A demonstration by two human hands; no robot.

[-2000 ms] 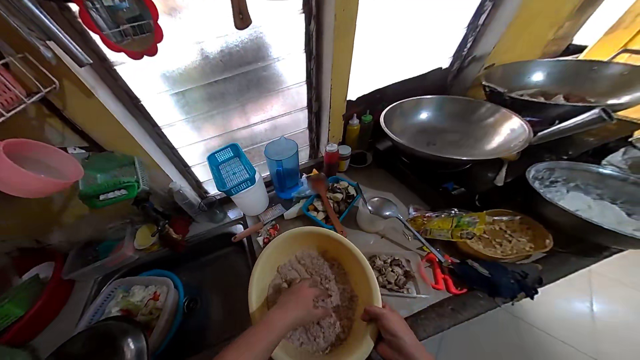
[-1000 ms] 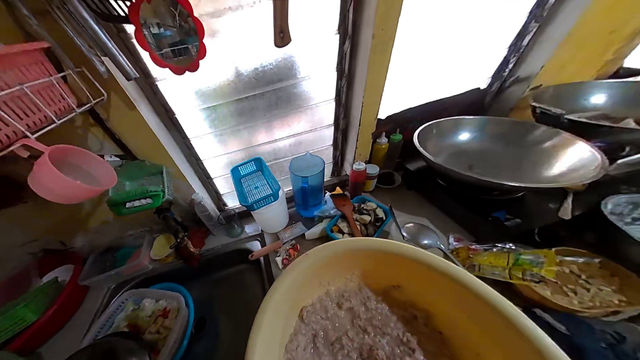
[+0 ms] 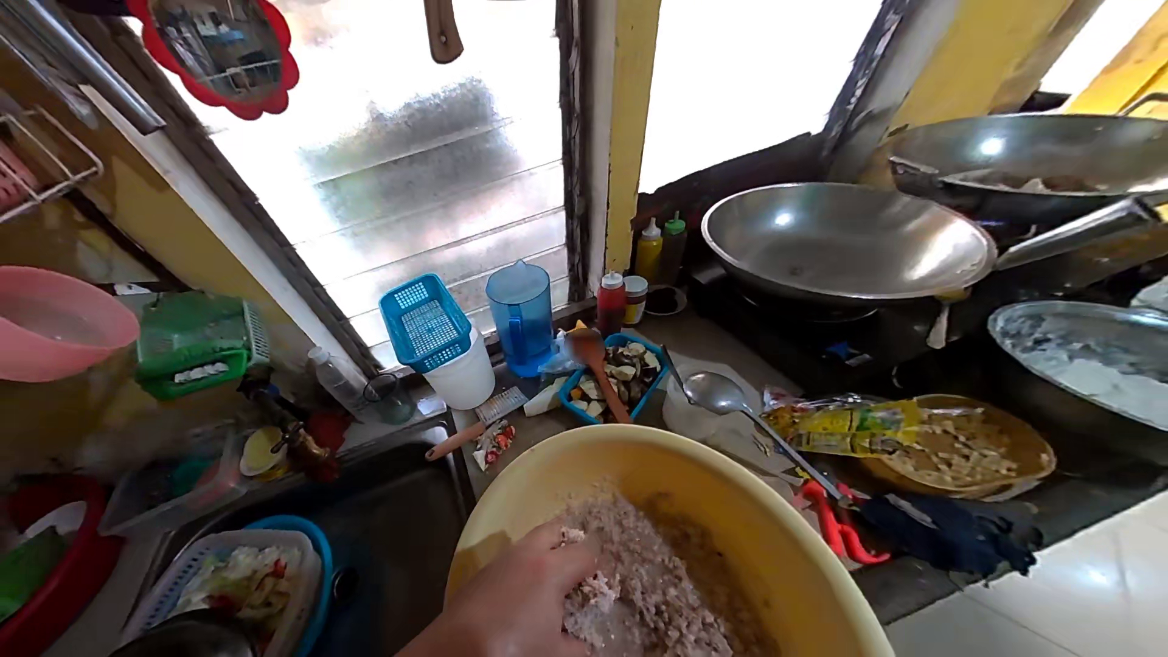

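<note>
A large yellow plastic basin (image 3: 794, 538) fills the lower middle of the head view, with a wet, pinkish-brown ground mixture (image 3: 652, 575) in it. One hand (image 3: 547, 584), which looks like my left hand from its entry at the lower left, is inside the basin; its fingers are curled against the mixture and bits of it cling to them. My right hand is out of view. Just behind the basin, a wooden spoon (image 3: 602, 374) rests on a small blue basket (image 3: 657, 392) of cut pieces. To its right lies a metal ladle (image 3: 716, 392).
An empty-looking steel wok (image 3: 839, 237) sits on the black stove, another wok (image 3: 1049, 146) behind it. A tray of chopped pieces (image 3: 967, 447), a bowl of white powder (image 3: 1095, 365), red-handled scissors (image 3: 835, 525) and dark cloth (image 3: 949, 529) are right. The sink (image 3: 392, 529) is left.
Two seconds ago one hand was in the mixture and the other on the basin's right rim; one second ago neither showed. Now one hand is in the mixture again. The basin looked raised nearer one second ago.
</note>
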